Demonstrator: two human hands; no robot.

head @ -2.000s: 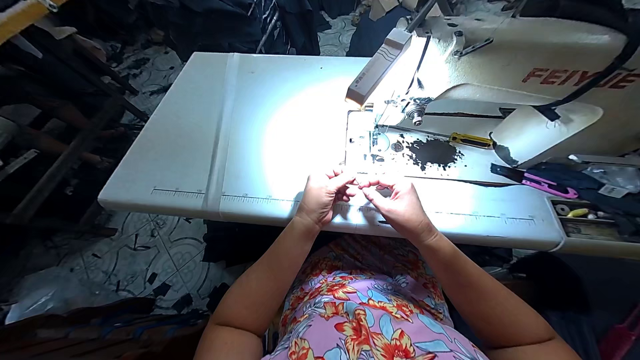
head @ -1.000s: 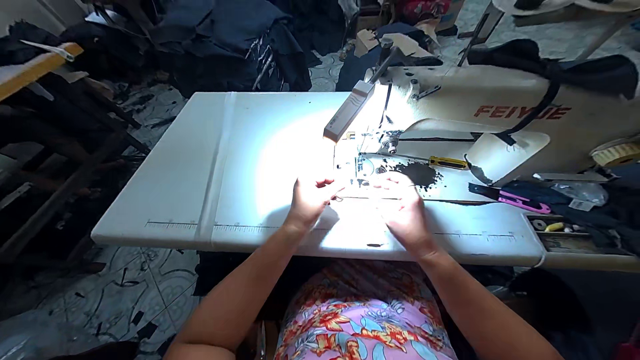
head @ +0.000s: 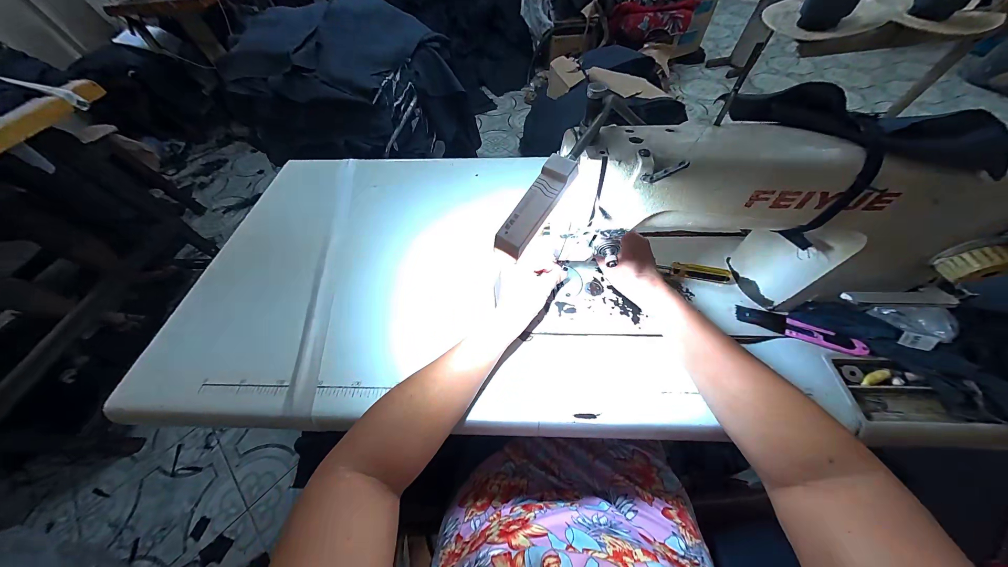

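Observation:
A white Feiyue sewing machine (head: pixel 709 173) stands on a white table (head: pixel 252 315). Its needle area is strongly lit. My left hand (head: pixel 529 287) is at the left of the needle area, below the box-shaped lamp (head: pixel 537 206); glare washes out most of it, so a held thing cannot be made out. My right hand (head: pixel 634 264) reaches to the machine's head, its fingers against the round thread tension knob (head: pixel 608 248). Whether they pinch it is hidden. Dark lint or scraps (head: pixel 622 305) lie on the machine bed under my hands.
A yellow-handled screwdriver (head: pixel 701 272) lies on the bed behind my right forearm. Farther right are a pink-handled cutter (head: pixel 827 336), dark cloth and a small tray (head: pixel 898 402) holding bobbins and small parts. Dark fabric piles (head: pixel 339 79) stand beyond the table.
Both hands have moved forward from near the table's front edge to the machine's head. They were close together two seconds ago, then apart. The view has tilted up.

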